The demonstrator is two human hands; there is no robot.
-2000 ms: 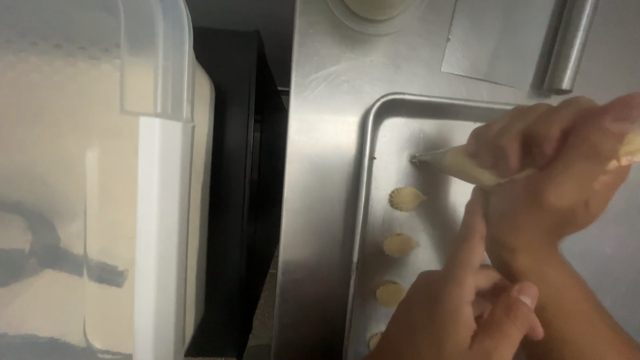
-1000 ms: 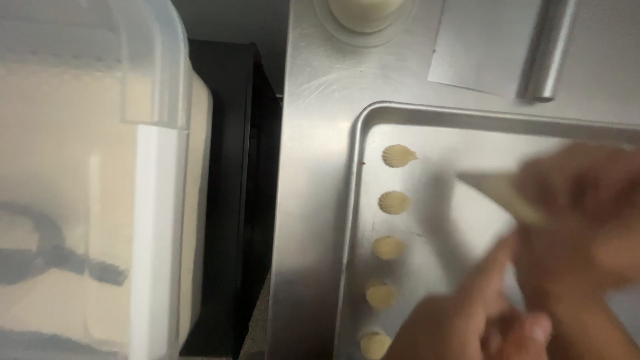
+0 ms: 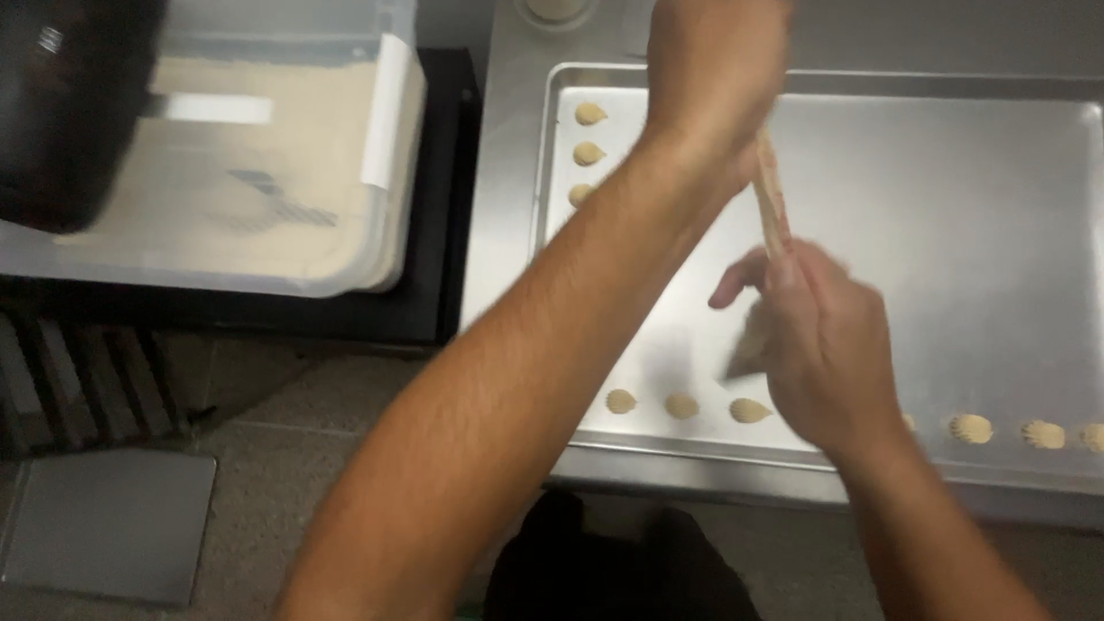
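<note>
A piping bag (image 3: 773, 194) is stretched between my two hands above a metal baking tray (image 3: 966, 224). Higher up, my left hand (image 3: 718, 73) is closed on the bag's upper end, its forearm crossing the tray's left part. My right hand (image 3: 819, 345) grips the bag lower down, thumb and index finger around it; the blurred lower part shows beside the palm. Small ridged mounds of piped dough (image 3: 590, 113) line the tray's left side, partly behind my left forearm. More piped mounds (image 3: 750, 410) form a row along the near side, partly hidden by my right hand.
The tray lies on a steel table (image 3: 509, 216). To the left, a clear plastic bin (image 3: 386, 112) of pale powder stands on a black surface, with a dark object (image 3: 73, 103) over its corner. A round container (image 3: 556, 9) is at the top. A flat panel (image 3: 108, 526) lies low left.
The piping bag's tip was over the tray's left part; now the bag is stretched between my hands, my left hand raised. Another mound was piped between the two earlier frames. The view has shifted widely.
</note>
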